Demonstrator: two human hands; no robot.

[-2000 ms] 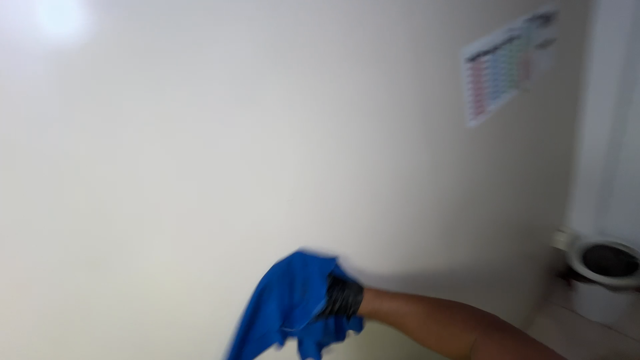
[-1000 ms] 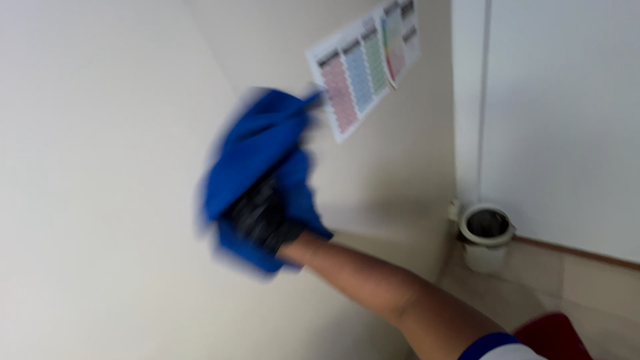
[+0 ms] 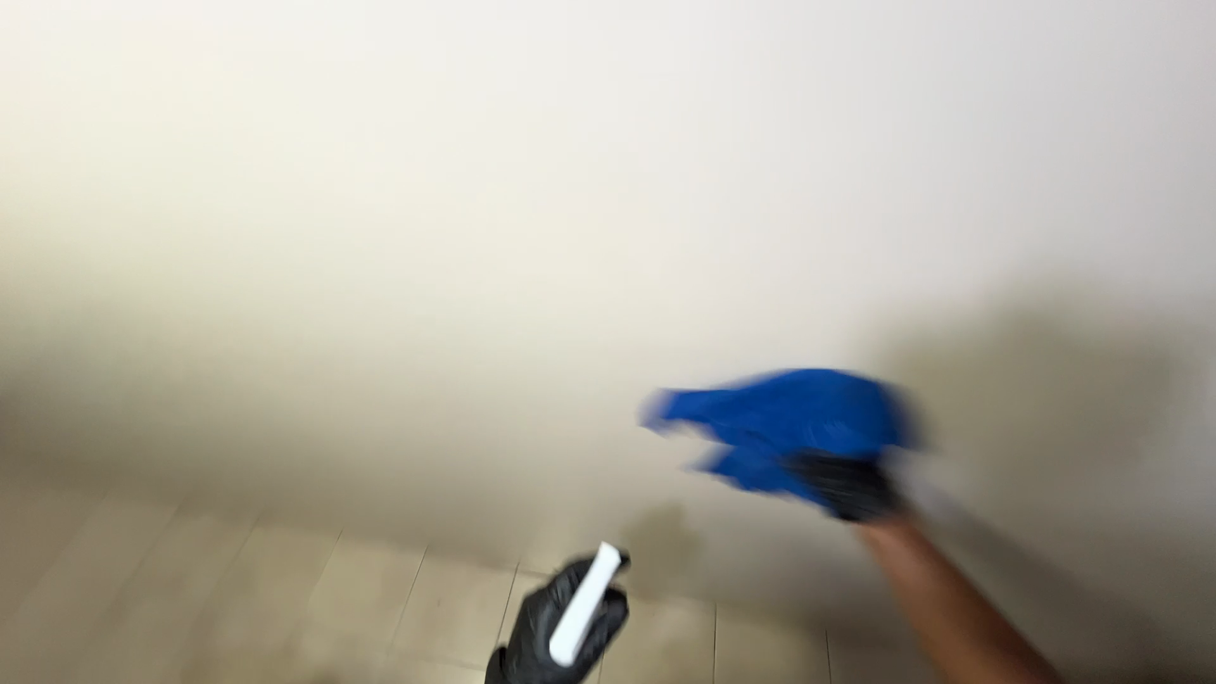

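Note:
A blue cloth (image 3: 807, 413), blurred by motion, lies against or close to the pale wall (image 3: 475, 237), right of centre. My right hand (image 3: 845, 484), in a black glove, grips it from below, and part of the fingers is hidden in the folds. At the bottom centre is my left hand (image 3: 570, 617), also black-gloved, its fingers closed around a white object (image 3: 584, 603) with a long narrow top, perhaps the head of a spray bottle. The rest of that object is hidden by the hand and the frame edge.
Beige floor tiles (image 3: 370, 589) with thin joints run along the foot of the wall at the bottom. Shadows of the arm and cloth fall on the wall at the right.
The view has swung, so the chart on the wall and the bin are out of sight. My left hand with the white object has come into view. The blue cloth remains in my right hand.

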